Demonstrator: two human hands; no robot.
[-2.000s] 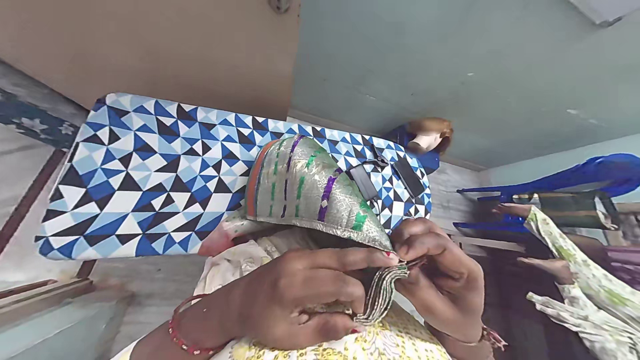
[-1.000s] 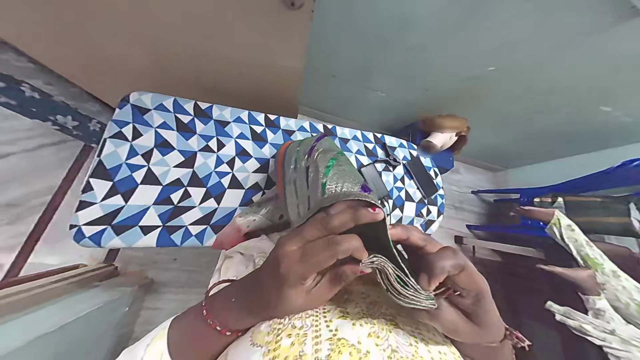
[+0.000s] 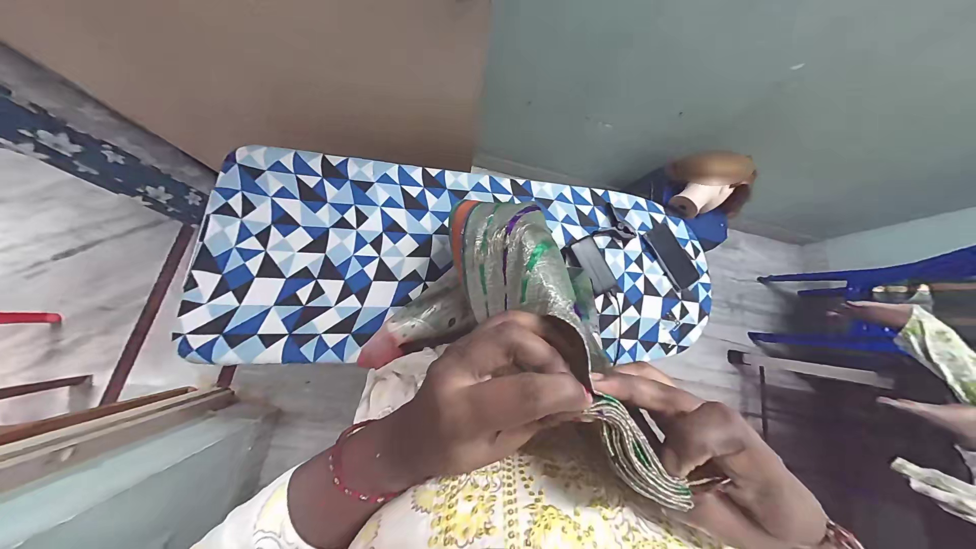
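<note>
My left hand (image 3: pixel 496 396) pinches the folded edge of a silvery-grey fabric (image 3: pixel 526 267) with green, purple and orange stripes. From the other side my right hand (image 3: pixel 709 442) holds the same stack of narrow pleats (image 3: pixel 640 457), which fans out between my hands and hangs over my lap. The loose part of the fabric stands up in a curve and lies over the board with the blue, black and white triangle-patterned cover (image 3: pixel 305 259). My fingertips nearly meet at the top of the pleats.
On the board's right part lie a black phone-like object (image 3: pixel 671 252), a grey rectangular device (image 3: pixel 593 263) and a black cable. Behind it is a brown-and-cream rounded object (image 3: pixel 709 183). At far right, another person's hands (image 3: pixel 877 314) show beside a blue chair (image 3: pixel 900 274).
The loose fabric has shifted from a wide, flat spread two seconds ago to a narrower upright curve. Both hands have changed their grip along the pleats, which fan out differently.
</note>
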